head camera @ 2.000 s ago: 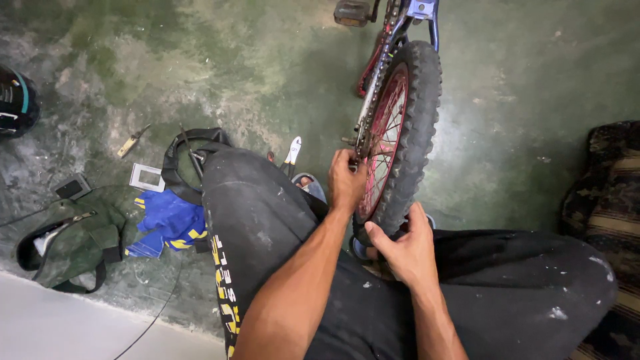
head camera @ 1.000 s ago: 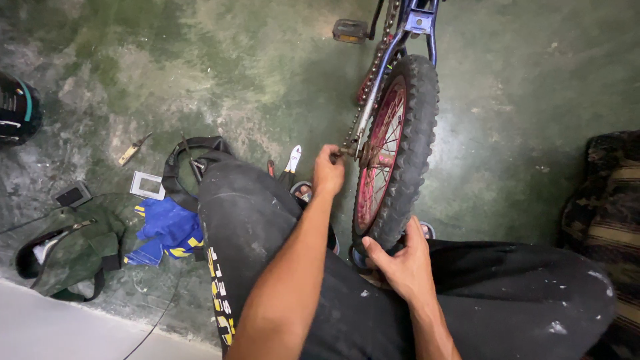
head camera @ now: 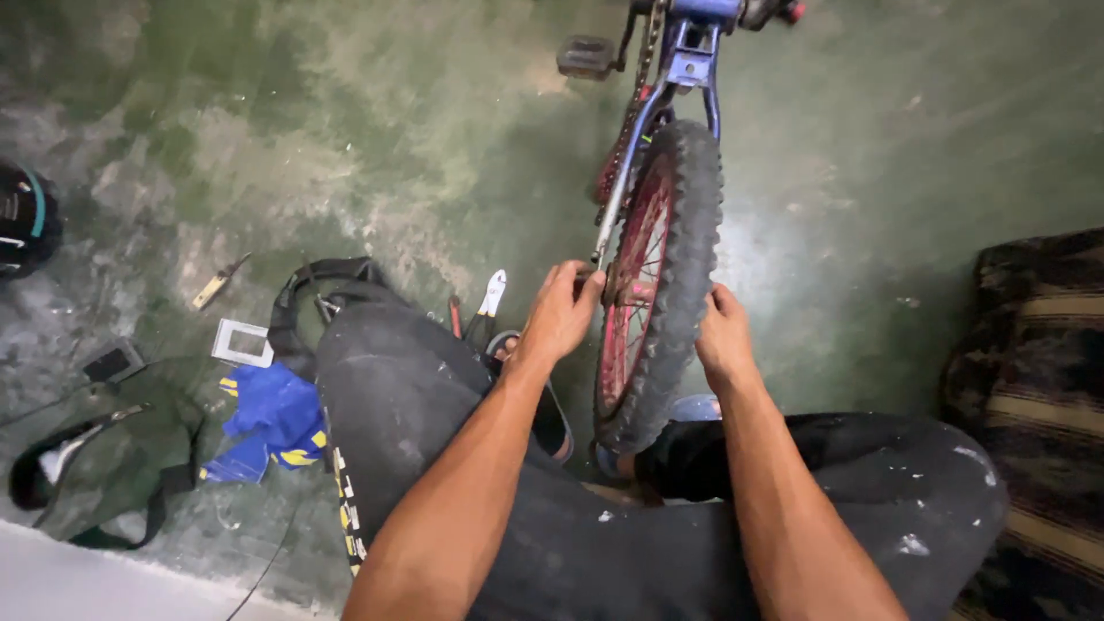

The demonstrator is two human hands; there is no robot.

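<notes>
A bicycle wheel with a knobby black tyre (head camera: 690, 233) and a red rim (head camera: 614, 345) stands between my knees, at the end of the blue bicycle frame (head camera: 690, 71). At the wheel's left side, my left hand (head camera: 562, 309) has thumb and fingers together by the axle end, near the tip of the silver frame stay (head camera: 611, 216); what lies between the fingertips is hidden. My right hand (head camera: 723, 332) is at the right side of the wheel, its fingertips partly behind the tyre, so its hold cannot be made out. The chain (head camera: 645, 52) runs along the frame's left side.
Pliers (head camera: 492, 297) lie on the floor beside my left foot. Farther left are a box cutter (head camera: 217, 283), a white square frame (head camera: 241, 342), a blue cloth (head camera: 272, 414) and a dark green bag (head camera: 121, 466). A patterned cushioned seat (head camera: 1035, 388) stands at the right.
My right hand has moved from the tyre's near end up to its right side. My left hand has stayed by the axle end. More of the bicycle frame shows as the view has shifted.
</notes>
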